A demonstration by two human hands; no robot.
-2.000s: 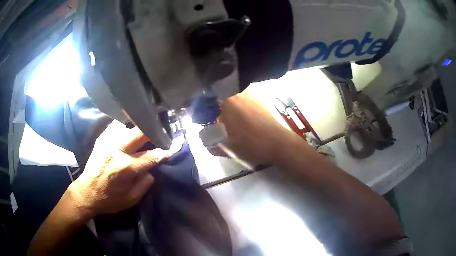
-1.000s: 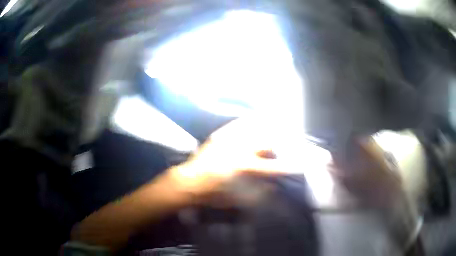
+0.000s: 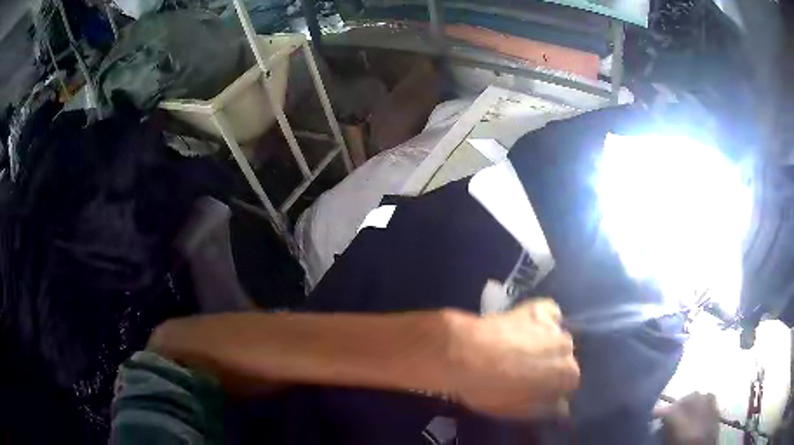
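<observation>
A dark garment (image 3: 418,261) is spread over the left of the work place. It has a white panel (image 3: 514,204) with black lettering, partly hidden by my left hand. My left hand (image 3: 522,361) is closed with curled fingers on the garment, just below the white panel. My right hand (image 3: 692,419) is small and blurred at the bottom right, beside the garment's edge; its fingers cannot be made out. A slim red tool (image 3: 756,387), perhaps thread snips, lies right of it. The needle area is lost in lamp glare (image 3: 675,209).
A cream bin (image 3: 252,100) in a pale metal frame stands at the upper left. Dark cloth (image 3: 96,235) is heaped at the left. A whitish cloth (image 3: 357,195) lies behind the garment. A rack with an orange-red piece (image 3: 522,50) stands at the back.
The view has swung left, so the machine head has left the picture and the lamp glare sits at the right. My left hand now lies farther from the needle area, on the spread garment.
</observation>
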